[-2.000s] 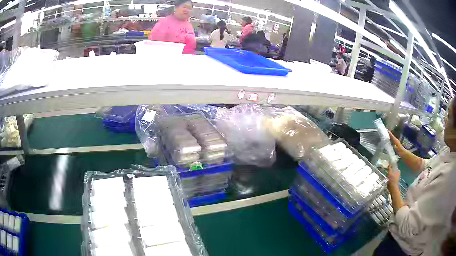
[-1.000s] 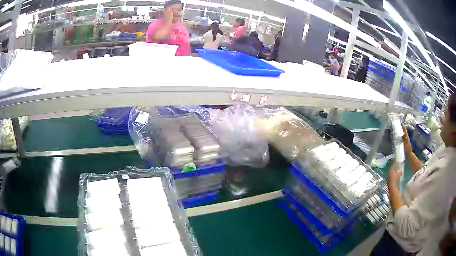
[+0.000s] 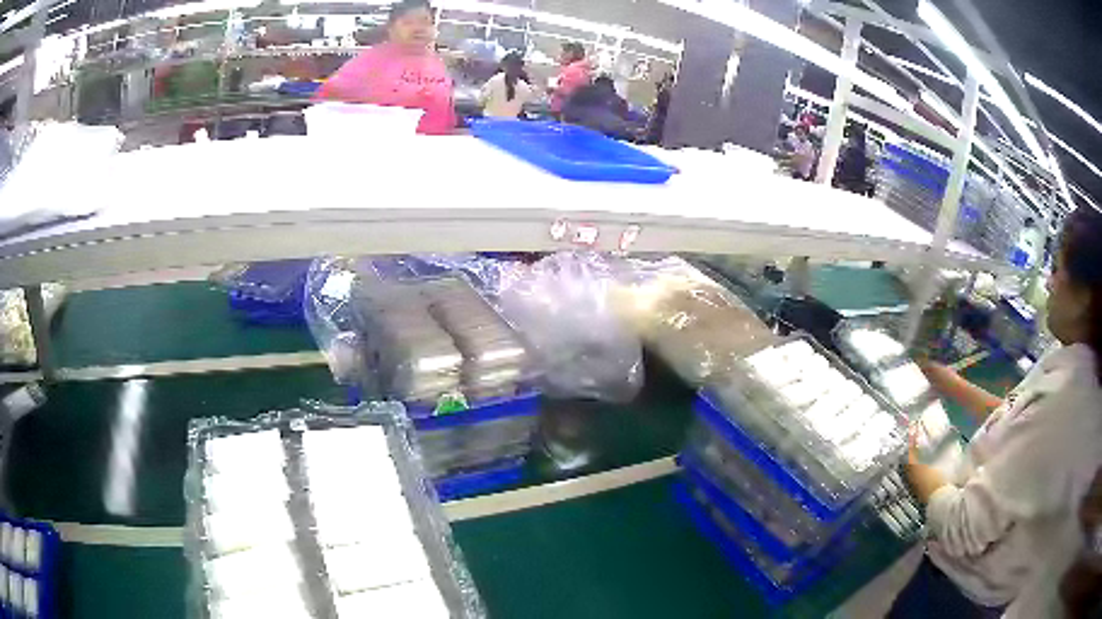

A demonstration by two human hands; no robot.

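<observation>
Neither of my hands is in the picture. Nearest in front of me, a clear blister tray (image 3: 417, 484) with a crinkled edge stands at the lower left, cut off by the bottom edge. It holds white product units (image 3: 354, 478) in two columns. Behind it, a tray stack (image 3: 477, 441) of clear and blue layers has whitish units on top, partly under a clear plastic bag (image 3: 332, 320). A second tray stack (image 3: 761, 520) stands at the right, with white units in its top clear tray.
A person (image 3: 1015, 484) at the right holds a clear tray with white parts. A white overhead shelf (image 3: 363, 194) crosses the view and bears a blue plastic tray (image 3: 568, 150). A bag of parts (image 3: 695, 320) lies behind the stacks. A blue tray (image 3: 27, 568) sits at the lower left edge.
The person at the right has lowered and tilted the clear tray. The person in pink at the back has lowered a raised hand. The view has shifted slightly; the stacks look unchanged.
</observation>
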